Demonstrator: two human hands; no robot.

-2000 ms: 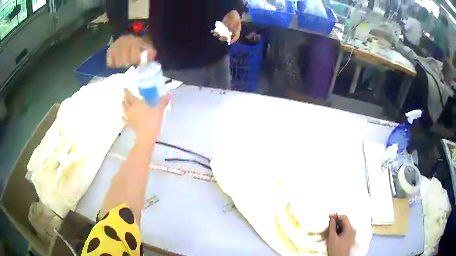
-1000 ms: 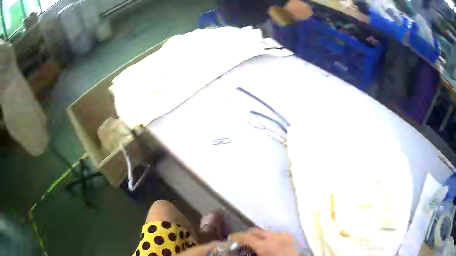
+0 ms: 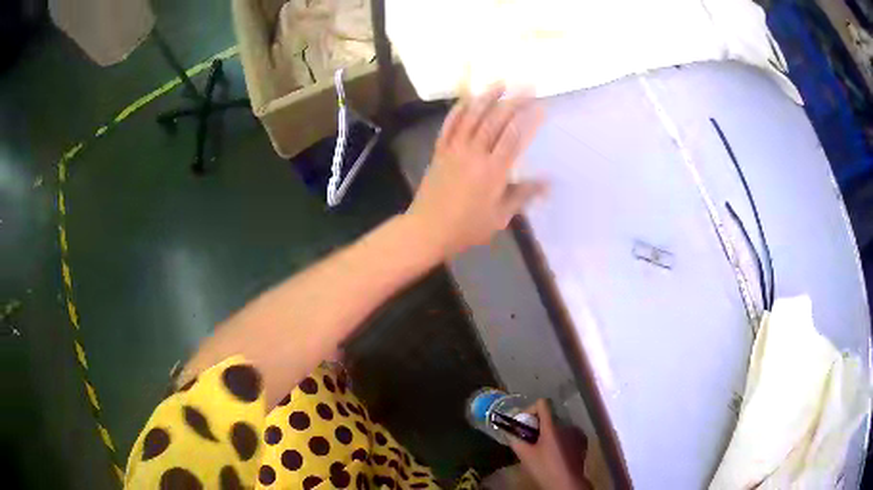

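My left hand [image 3: 479,158], slightly blurred, is open with fingers spread at the table's left edge. Its fingertips overlap the lower edge of the cream garment pile [image 3: 574,43]; contact is unclear. My right hand [image 3: 550,450], low beside the table edge, is closed around a clear water bottle [image 3: 486,406] with a blue band. Black snips [image 3: 515,426] lie across the bottle at the same hand. Another cream garment [image 3: 799,402] lies at the lower right. Two black cords [image 3: 747,187] run from it over the table.
The pale table [image 3: 613,325] has a measuring tape [image 3: 694,177] and a small metal piece [image 3: 653,254]. An open carton [image 3: 311,110] stands beyond the left edge, with a white hanger [image 3: 342,153] hanging by it. A chair base [image 3: 203,120] and yellow-black floor tape [image 3: 72,306] are at left.
The view has swung left and down. The bottle, at my left hand by another person's hand two seconds ago, is now in my right hand. My left hand has moved to the garment pile's edge.
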